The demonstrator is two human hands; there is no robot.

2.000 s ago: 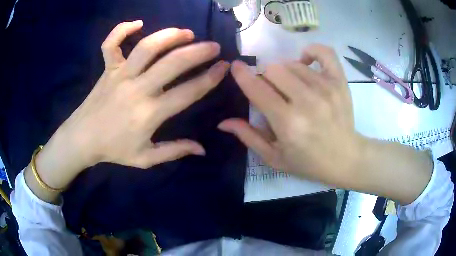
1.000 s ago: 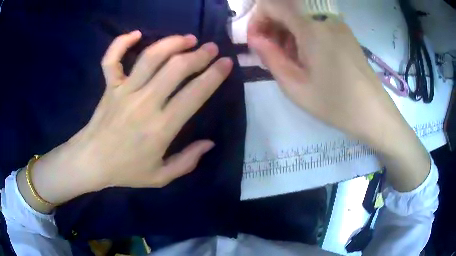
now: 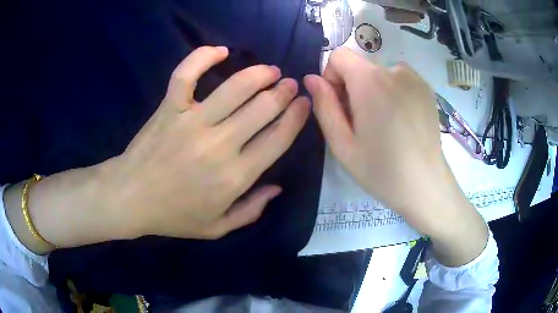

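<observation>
The dark navy cloth (image 3: pixel 116 79) covers the left side and hangs over the lap. My left hand (image 3: pixel 208 153) lies palm down on it with fingers apart. My right hand (image 3: pixel 385 134) is at the cloth's right edge, thumb and index finger close together near my left fingertips; whether cloth is between them cannot be told. The presser foot (image 3: pixel 314 11) is at the top, at the cloth edge, beside the bright needle plate (image 3: pixel 336 24).
Right of the plate are a round metal disc (image 3: pixel 368 38) and a cream ribbed knob (image 3: pixel 463 74). Pink-handled snips (image 3: pixel 460 125) and black shears (image 3: pixel 500 128) lie at the right. A ruler scale (image 3: pixel 361 218) runs along the white table's front edge. Machine parts fill the top right.
The view has shifted, showing more of the machine at the top right. My right hand has come back beside my left fingertips. The dark strips seen right of the cloth edge no longer show.
</observation>
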